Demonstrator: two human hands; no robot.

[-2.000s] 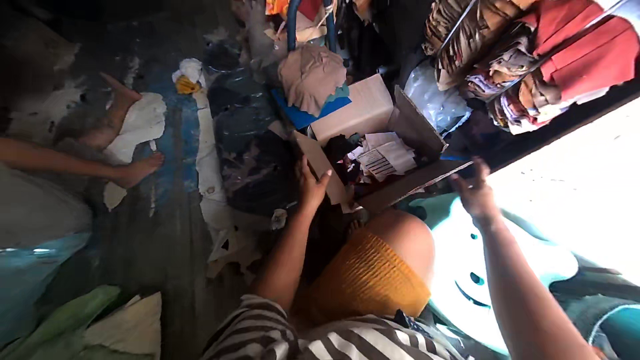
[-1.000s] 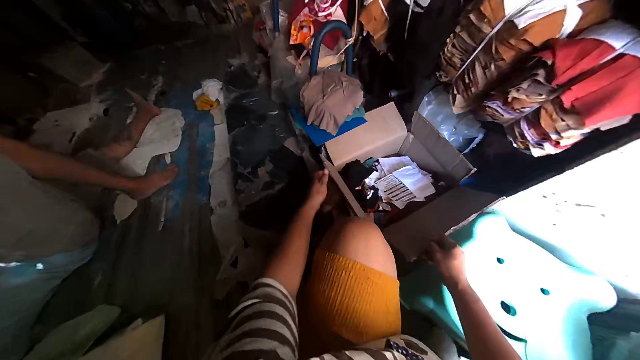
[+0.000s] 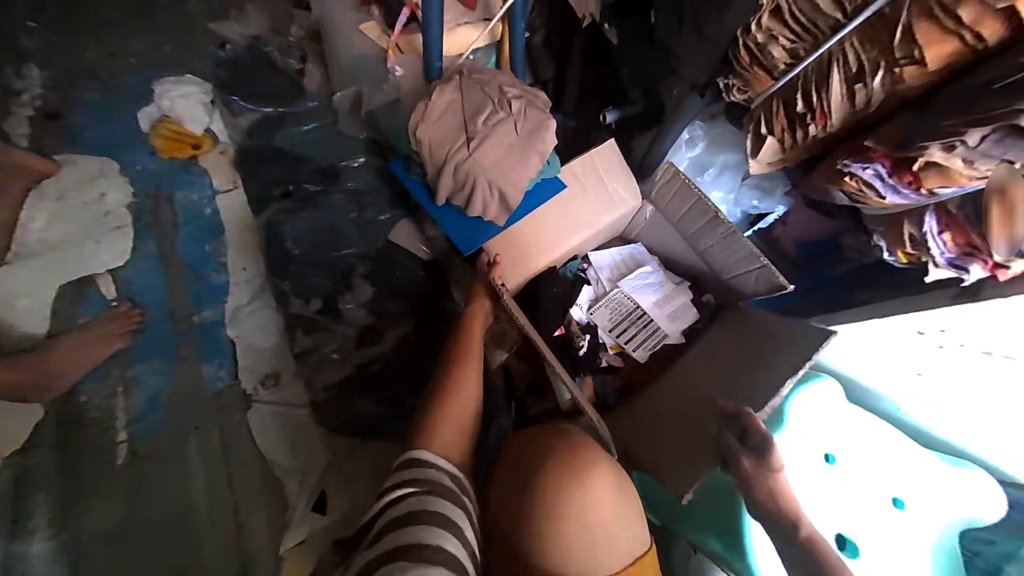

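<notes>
An open cardboard box (image 3: 560,212) with raised flaps stands before my knees. Inside it lie printed papers (image 3: 640,304) over dark cloth-like scraps. My left hand (image 3: 488,276) is at the upper end of the box's left flap, its fingers at the edge; the grip is partly hidden in shadow. Over the near right flap (image 3: 720,384) is my right hand (image 3: 744,440), fingers curled at the flap's outer part; whether they pinch it cannot be told.
A turquoise plastic stool (image 3: 872,480) stands at the right. Tied bundles of leather-like pieces (image 3: 848,72) lie at upper right, near clear plastic (image 3: 712,160). Tan pieces (image 3: 488,136) rest over a blue sheet (image 3: 464,224) behind the box. Another person's bare feet (image 3: 80,344) are at the left.
The near right flap, raised two seconds ago, now leans outward toward the stool. My right hand has come down from the box's right corner to that flap.
</notes>
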